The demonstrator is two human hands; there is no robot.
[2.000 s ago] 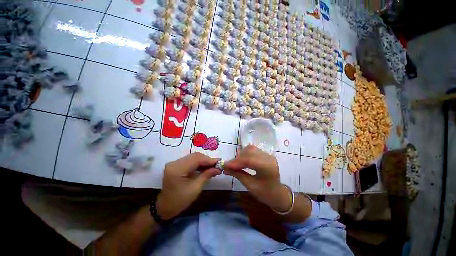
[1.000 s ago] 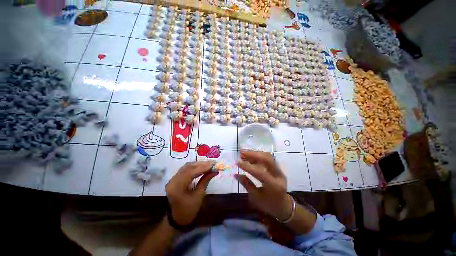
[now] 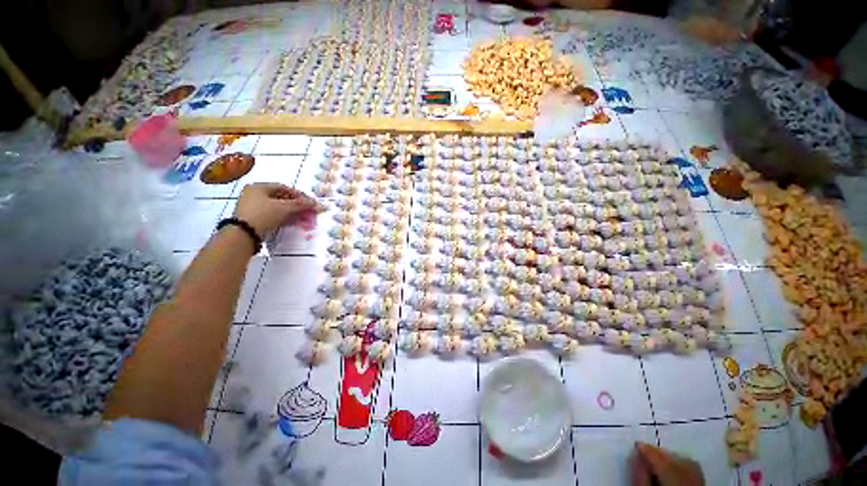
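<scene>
My left hand (image 3: 271, 211) reaches out to the left edge of the rows of assembled grey and orange pieces (image 3: 485, 252). Its fingertips are pinched together beside the leftmost row; whether a piece is between them is too small to tell. My right hand (image 3: 665, 467) is low at the bottom edge, mostly cut off and blurred, right of the white glue bowl (image 3: 525, 410). Its grip cannot be made out. Grey parts (image 3: 81, 327) lie heaped at left, with a small blurred cluster (image 3: 276, 456) nearer. Orange parts (image 3: 822, 285) are heaped at right.
A wooden strip (image 3: 352, 125) lies beyond the rows, with a pink cup (image 3: 157, 140) near its left end. Beyond it are more rows (image 3: 347, 76) and another orange heap (image 3: 521, 74). A dark basin (image 3: 784, 123) stands far right. Clear plastic (image 3: 67, 209) covers the left side.
My left hand has moved from near the bowl, where it held a small piece, forward and left to the rows. My right hand has dropped rightward to the bottom edge. The view has tilted up.
</scene>
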